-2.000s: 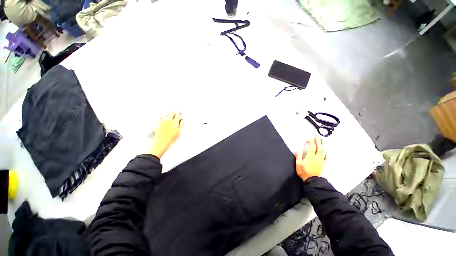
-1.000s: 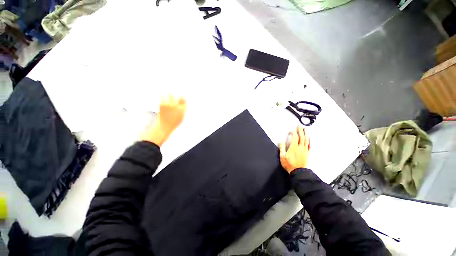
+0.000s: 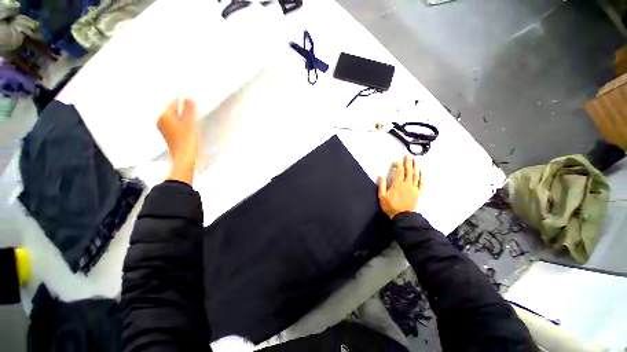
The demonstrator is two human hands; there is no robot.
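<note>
A dark fabric panel (image 3: pixel 295 234) lies flat in front of me, its far corner pointing up the table. My left hand (image 3: pixel 180 132) is closed beyond the panel's left part, on what looks like the edge of a white paper sheet (image 3: pixel 230 124); a shaded fold runs from it to the upper right. My right hand (image 3: pixel 401 189) rests flat with its fingers spread at the panel's right edge. Black-handled shears (image 3: pixel 414 135) lie just beyond my right hand, their blades hard to see against the white.
The white table (image 3: pixel 454 182) also holds a phone (image 3: pixel 364 71), a dark blue tool (image 3: pixel 311 58), frayed dark panels (image 3: pixel 69 179) at left and a yellow-edged roll (image 3: pixel 23 265). Green cloth (image 3: pixel 560 203) lies off the right edge, and black trimmings (image 3: pixel 405 302) are on the floor.
My left hand has moved left and away from me, and a shaded fold now shows in the white sheet beside it. My right hand stays by the panel's edge. The view has shifted.
</note>
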